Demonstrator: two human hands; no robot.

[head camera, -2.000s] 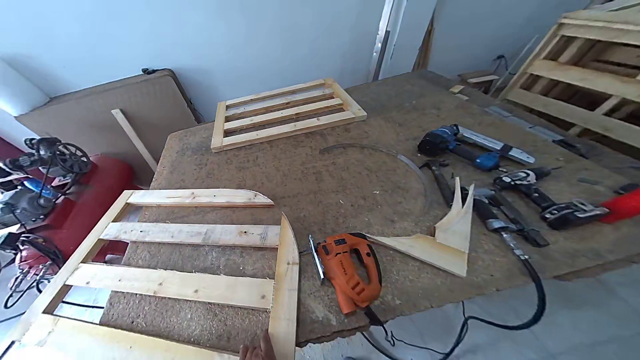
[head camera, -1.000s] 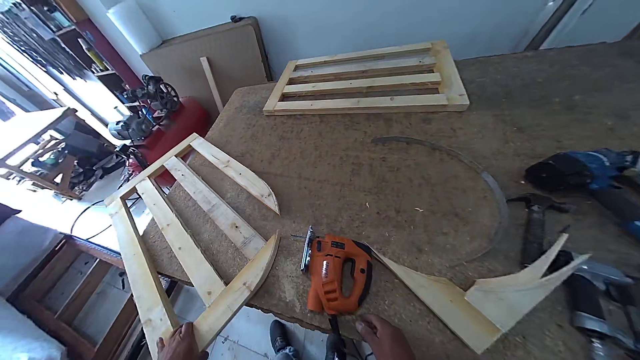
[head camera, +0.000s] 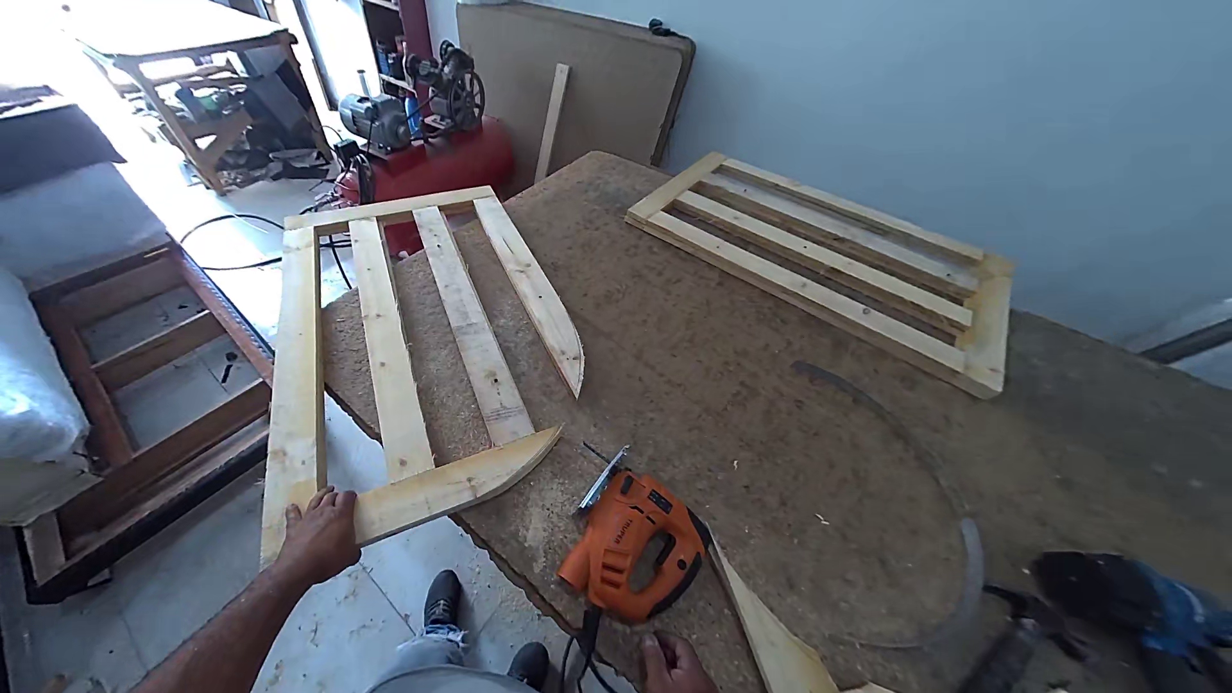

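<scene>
My left hand [head camera: 320, 537] grips the near corner of a slatted pine frame [head camera: 295, 385], whose near rail ends in a curved cut. Part of that frame rests on the workbench, and its near left part hangs past the edge. An orange Truper jigsaw [head camera: 630, 549] lies on its side right of the frame, its blade pointing toward the slats. Just below the jigsaw, at the bottom edge, is my right hand [head camera: 674, 664], with its fingers curled; I cannot tell whether it holds anything. The jigsaw's cord passes to the left of that hand.
A second slatted frame [head camera: 828, 260] lies at the back of the workbench [head camera: 693, 375]. To the right are a curved flat strip [head camera: 970, 568], a blurred blue power tool [head camera: 1136, 597], a hammer [head camera: 1035, 616] and a wood offcut [head camera: 770, 626]. A red air compressor [head camera: 443, 159] stands behind.
The held pine frame has turned on the bench, its left side shifting past the edge. My right hand, out of view two seconds ago, now shows near the jigsaw. The view has swung left.
</scene>
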